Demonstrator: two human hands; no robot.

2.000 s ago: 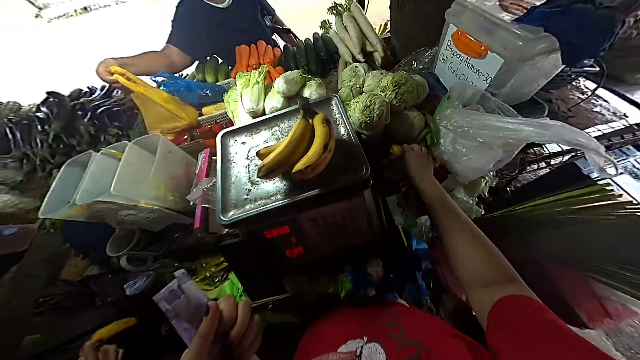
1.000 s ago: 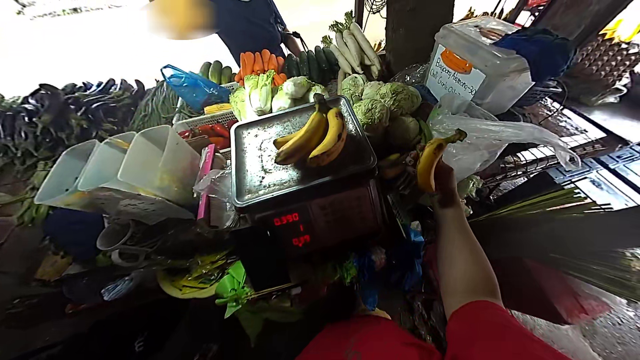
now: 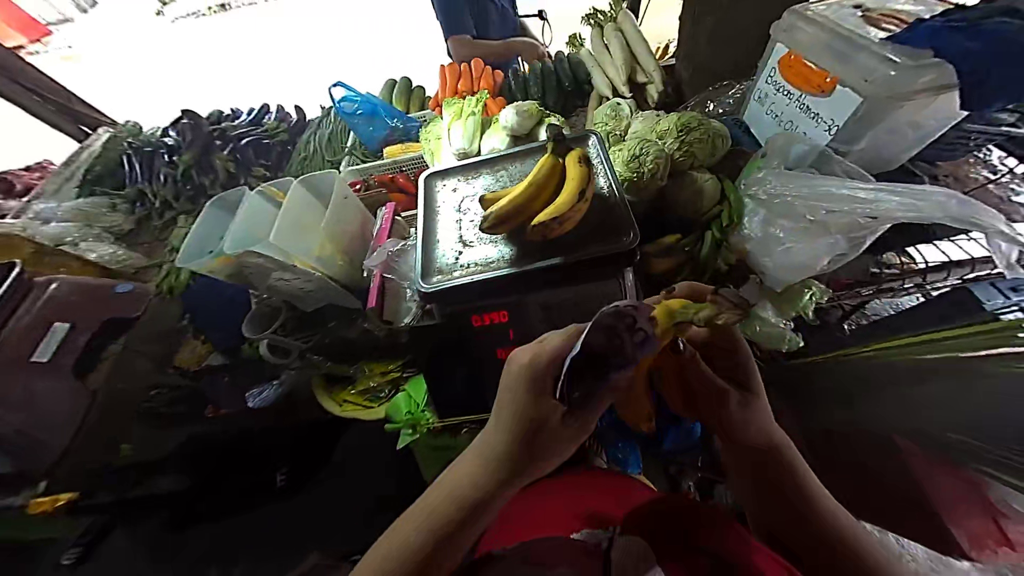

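Note:
My left hand [image 3: 544,392] is closed on a dark, flat paper-like item [image 3: 604,352], which looks like a folded banknote. Beside it, my right hand [image 3: 716,368] grips a small bunch of bananas [image 3: 680,312] near the stem; the lower fruit hangs partly hidden behind the hands. Beyond both hands, another bunch of ripe bananas [image 3: 532,192] lies on the metal tray [image 3: 448,268] of a digital scale. Red digits glow on the scale's display [image 3: 490,320], partly covered by my left hand.
Cabbages [image 3: 640,164], white radishes [image 3: 624,56], carrots [image 3: 468,80] and eggplants [image 3: 212,152] lie around the scale. Plastic bins [image 3: 320,228] stand left, a clear plastic bag [image 3: 848,216] and a lidded container [image 3: 872,88] right. A person in blue [image 3: 488,32] stands across the stall.
The right hand has brought the bananas from the right of the scale to its front. My left hand has come back into view beside them. The person across no longer holds the yellow item.

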